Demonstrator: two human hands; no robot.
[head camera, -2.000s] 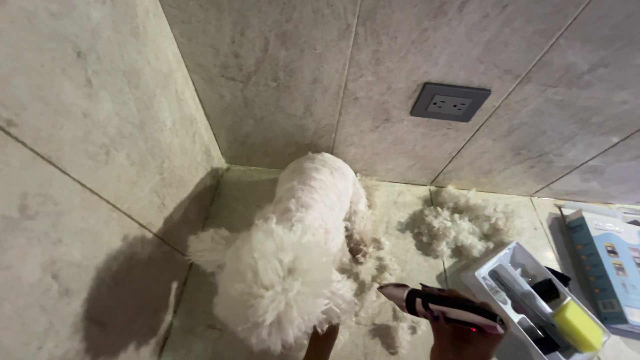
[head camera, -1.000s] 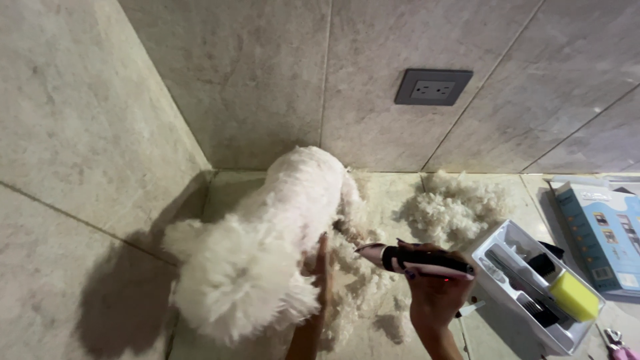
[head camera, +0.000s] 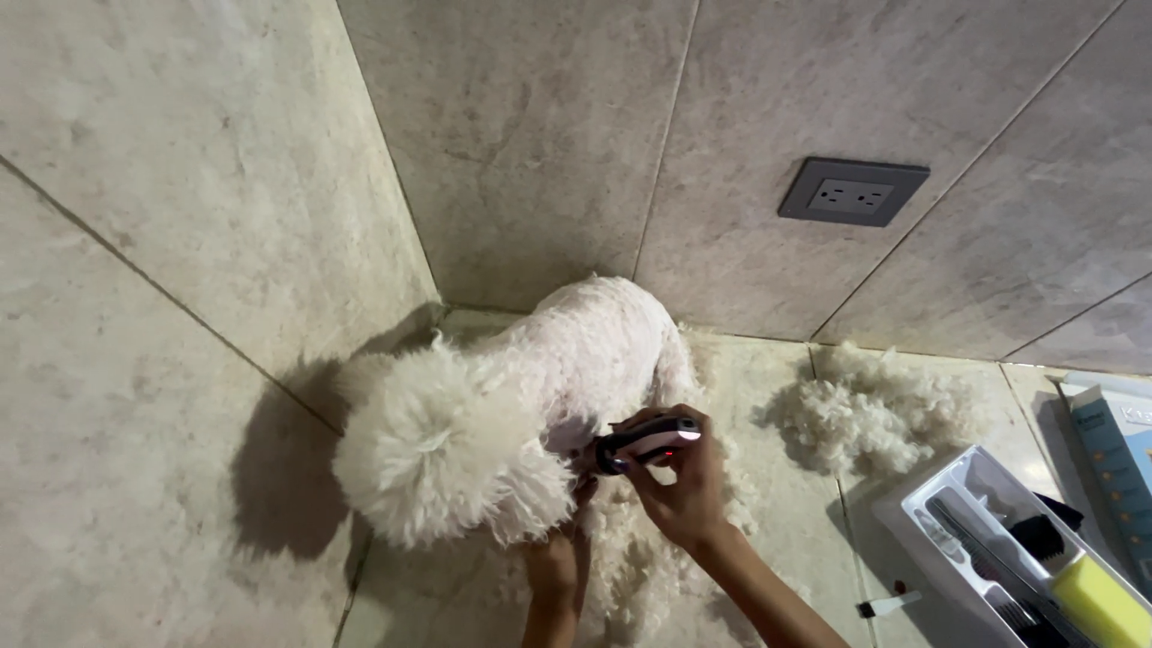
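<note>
A white curly-coated dog (head camera: 585, 351) stands in the tiled corner, its body clipped short and its head (head camera: 432, 441) still fluffy. My right hand (head camera: 679, 477) grips a pink and black cordless pet clipper (head camera: 643, 445), its front end against the dog's lower side near a front leg. My left hand (head camera: 558, 549) reaches up under the dog's chest by that leg; its fingers are mostly hidden by fur, so what they hold cannot be told. Cut fur (head camera: 630, 558) lies on the floor around my hands.
A larger pile of cut fur (head camera: 877, 405) lies near the wall. At right are a white plastic tray (head camera: 936, 477) with combs and a yellow sponge (head camera: 1102, 598), a small brush (head camera: 891, 604) and a blue box (head camera: 1116, 450). A power outlet (head camera: 853, 192) is on the wall.
The clipper in my right hand has moved left to the dog's side, from over the loose fur. My left hand, seen along the dog's side one second ago, is now under its chest.
</note>
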